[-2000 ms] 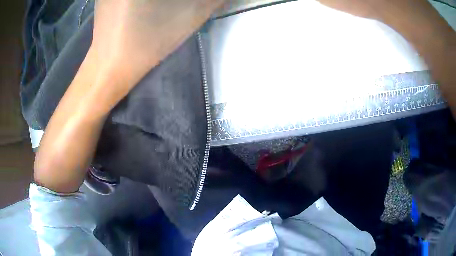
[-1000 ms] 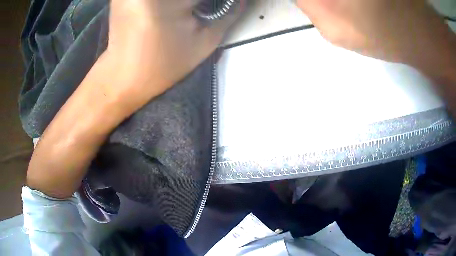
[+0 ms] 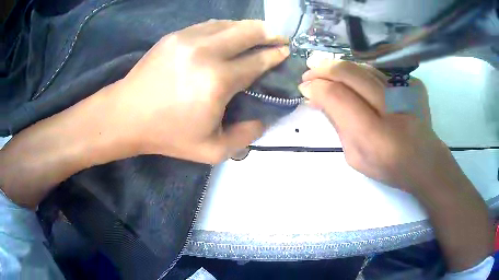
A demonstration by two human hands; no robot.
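Note:
My left hand [image 3: 191, 93] lies on the dark garment [image 3: 148, 191], its fingertips pressing the cloth beside the presser foot [image 3: 302, 50]. My right hand [image 3: 366, 109] pinches the cloth edge with the zipper [image 3: 276, 100] just right of the foot. The metal teeth curve between my two hands, pass out of sight under my left hand, then run down the garment's edge over the table front. The cloth under my left palm and the needle point are hidden. The garment heaps to the left and shows another pale line at the upper left.
The sewing machine head [image 3: 437, 27] fills the upper right, shiny and blurred, with a dark knob [image 3: 399, 76] below it. The white table [image 3: 306, 191] has a dark seam line and a curved ruler tape [image 3: 306, 244] along its front edge. Dark cloth lies below the edge.
The view has moved up, so the machine head and both hands now show fully. The ruler tape sits lower in view. White papers at the bottom have nearly left the picture.

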